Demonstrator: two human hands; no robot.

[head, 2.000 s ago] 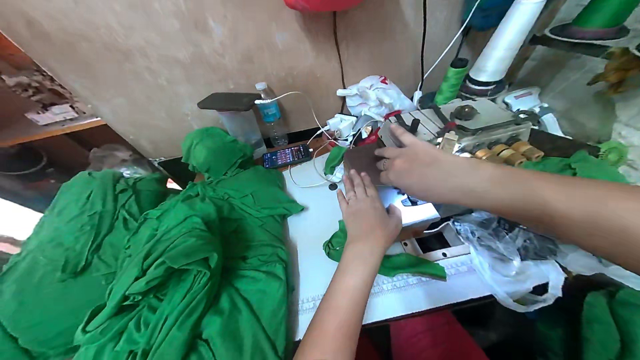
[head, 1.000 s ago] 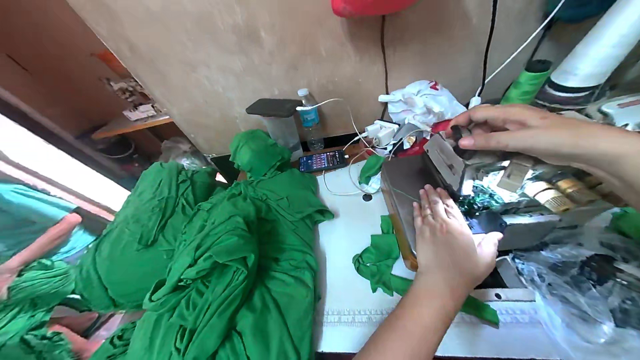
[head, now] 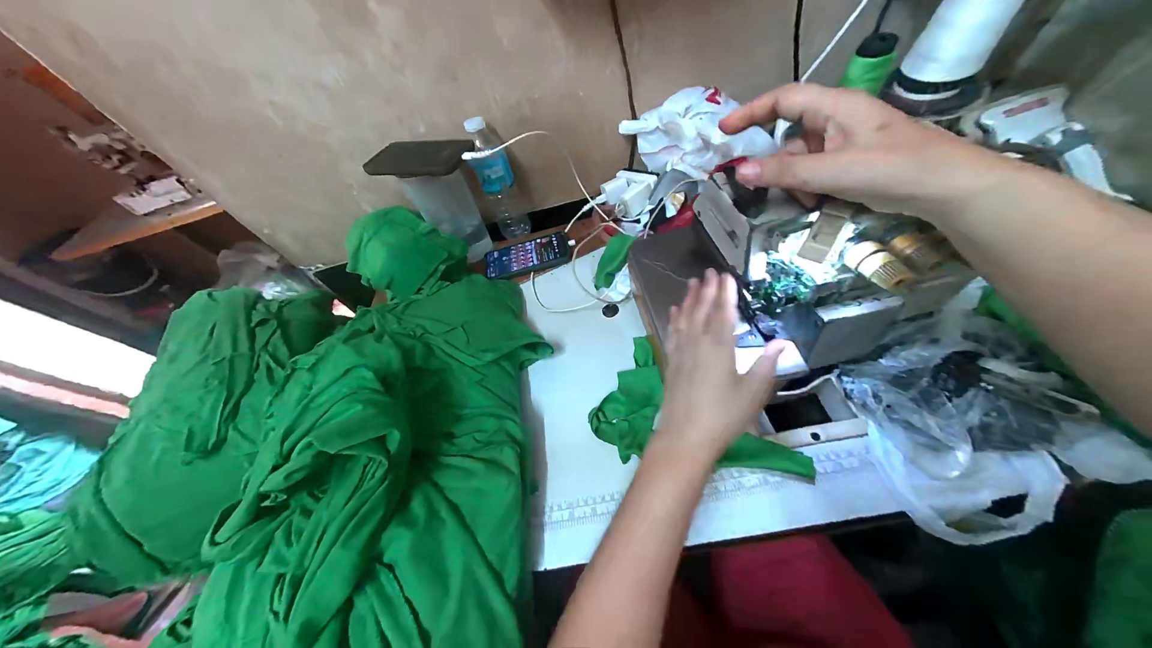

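Observation:
An overlock sewing machine (head: pixel 855 315) stands at the right of a white worktable (head: pixel 576 486), its looper area lit and tangled with green thread or lint. My left hand (head: pixel 711 360), fingers apart, is over the machine's dark side plate (head: pixel 670 265); whether it touches is hard to tell. Above the machine's upper part is my right hand (head: pixel 837 144), thumb and fingers apart, with nothing seen in it. Below the left hand lies a crumpled green fabric strip (head: pixel 625 409) on the table, partly under my wrist.
Green fabric (head: pixel 360 450) is heaped along the left. Behind are a phone (head: pixel 528 255) with a cable, a plastic bottle (head: pixel 495 175) and a white plastic bag (head: pixel 688 130). Thread cones (head: pixel 958 40) stand at the back right; a clear plastic bag (head: pixel 972 459) hangs over the front edge.
My right hand has come off the dark knob or lever it touched one second ago. The hinged plate beside it was lifted between the two earlier frames. A person at the left has mostly left the view.

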